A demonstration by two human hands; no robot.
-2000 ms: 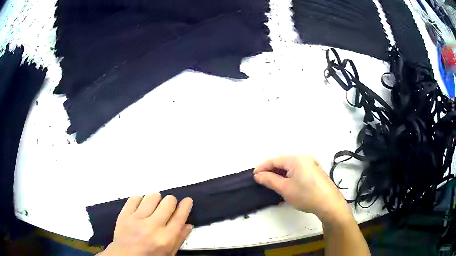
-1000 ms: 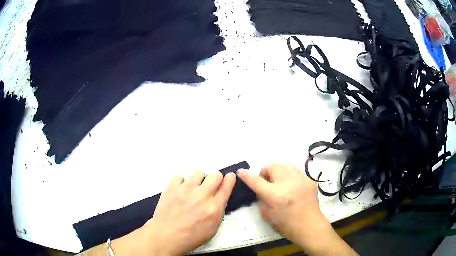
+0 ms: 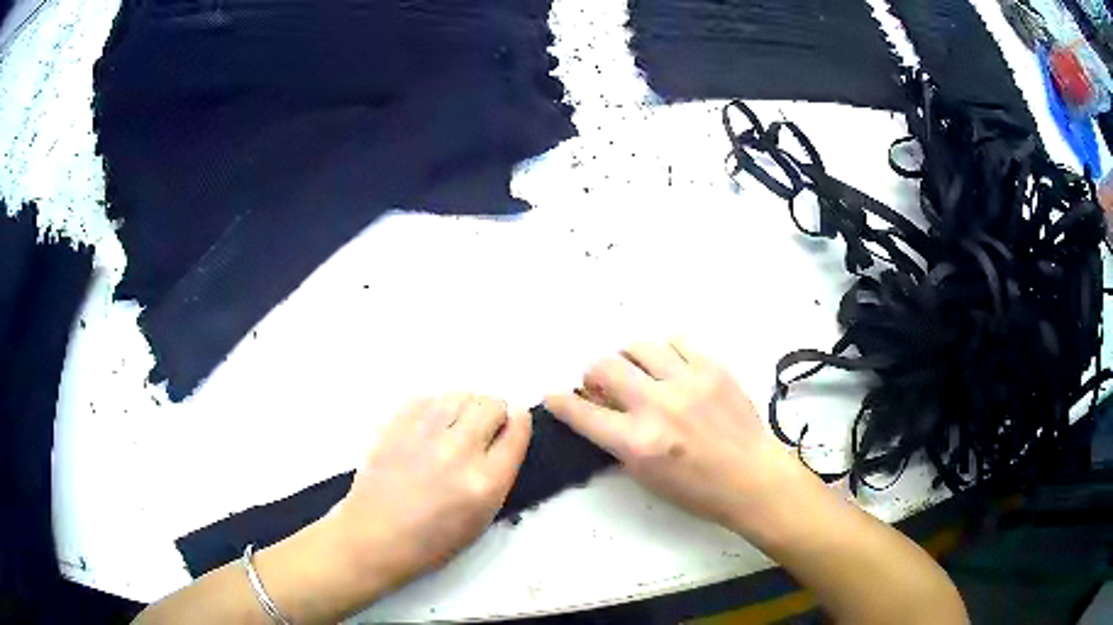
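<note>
A flat black fabric band (image 3: 271, 527) lies slanted at the near edge of the white table, its left end free. My left hand (image 3: 442, 479) rests over the middle of the band, thumb and fingertips together at its upper edge. My right hand (image 3: 665, 427) is just to the right, over the band's right part, thumb and bent fingers at the upper edge. The two hands almost touch, with a short piece of band showing between them. What the fingertips pinch and the band's right end are hidden.
A large dark stack of bands (image 3: 330, 122) lies beyond my hands. More black fabric (image 3: 43, 330) is at the left edge. Flat black rows (image 3: 763, 51) lie at the back right. A tangle of narrow black strips (image 3: 976, 293) covers the right side, with blue and red items (image 3: 1072, 76) behind.
The band was stretched flat with my hands apart two seconds ago. My hands have come together over it, and my right hand has moved left. The view has shifted slightly.
</note>
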